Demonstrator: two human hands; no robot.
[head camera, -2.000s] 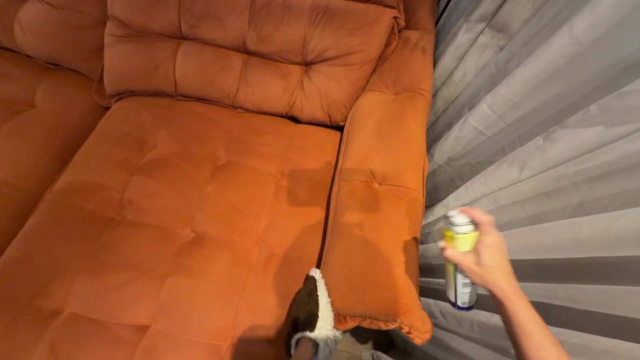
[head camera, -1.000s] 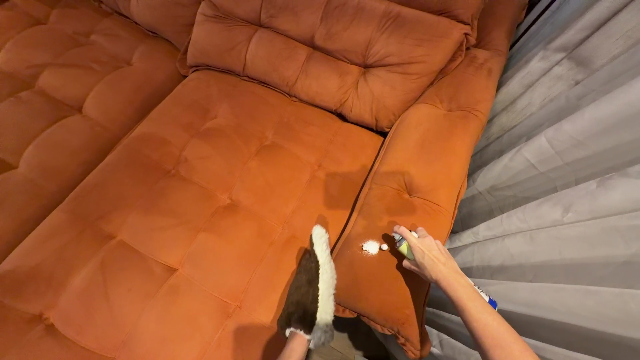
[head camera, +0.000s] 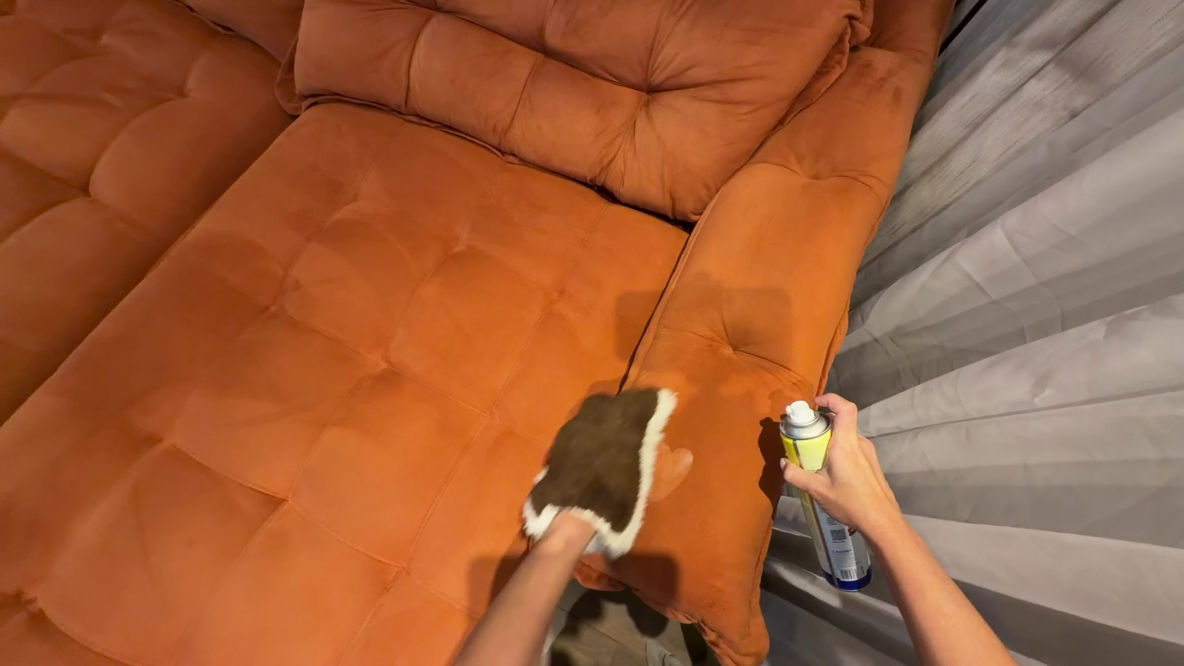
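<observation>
A brown mitt with white fleecy edges (head camera: 606, 462) covers my left hand (head camera: 592, 481), whose fingers are hidden inside it. The mitt lies over the inner side of the front of the orange sofa armrest (head camera: 731, 536), by the seam with the seat cushion (head camera: 444, 324). A pale damp-looking patch (head camera: 672, 470) shows on the armrest just right of the mitt. My right hand (head camera: 846, 462) grips an aerosol can (head camera: 823, 499) with a white nozzle, a yellow band and a blue base. The can is upright, beside the armrest's outer edge.
A tufted orange back cushion (head camera: 555, 92) rests behind the seat. Another seat section (head camera: 102, 129) is at the left. Grey curtains (head camera: 1045, 370) hang along the right, close to the armrest. Part of the floor (head camera: 601, 634) shows below the armrest's front.
White foam shows on the armrest one second ago; a pale patch is there now. The mitt has moved right onto the armrest. My right hand has drawn the can back from over the armrest.
</observation>
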